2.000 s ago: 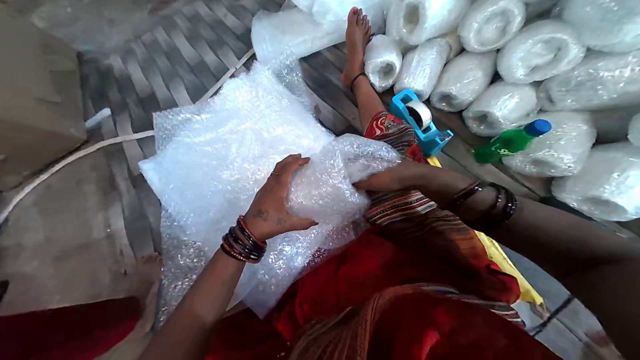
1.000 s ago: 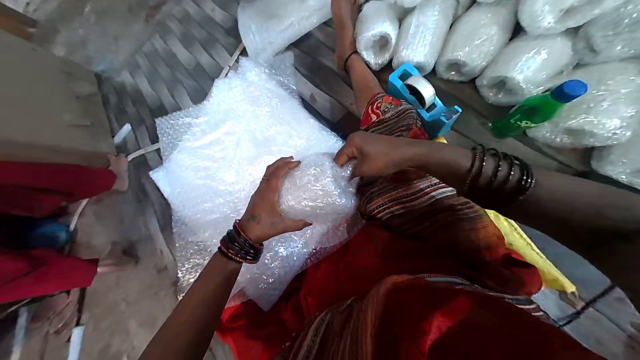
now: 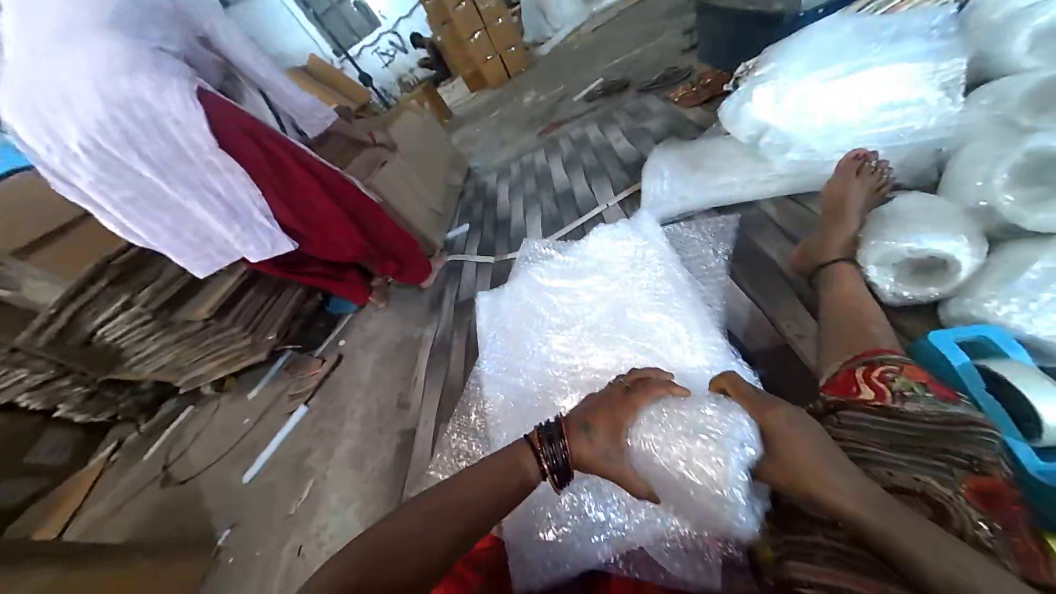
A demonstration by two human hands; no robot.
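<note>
Between my hands is a bubble-wrapped bundle (image 3: pixel 697 462); what it contains cannot be made out. My left hand (image 3: pixel 619 433), with dark bangles at the wrist, grips its left side, thumb low and fingers over the top. My right hand (image 3: pixel 775 429) holds the right side, its fingers partly hidden behind the wrap. Under the bundle, sheets of bubble wrap (image 3: pixel 586 322) lie spread over my lap and the woven mat (image 3: pixel 528 198). A blue tape dispenser (image 3: pixel 982 346) with a roll of tape (image 3: pixel 1011 396) stands to the right of my leg.
Several bubble-wrapped rolls (image 3: pixel 920 247) are piled at the right, by my bare foot (image 3: pixel 854 190). A person in a white top (image 3: pixel 157 124) stands at the left near flattened cardboard (image 3: pixel 206 322). Cardboard boxes (image 3: pixel 487 45) are stacked at the back.
The view has swung up and left, bringing the standing person's upper clothing into view. Both hands stay on the bundle. The green bottle seen earlier is out of view.
</note>
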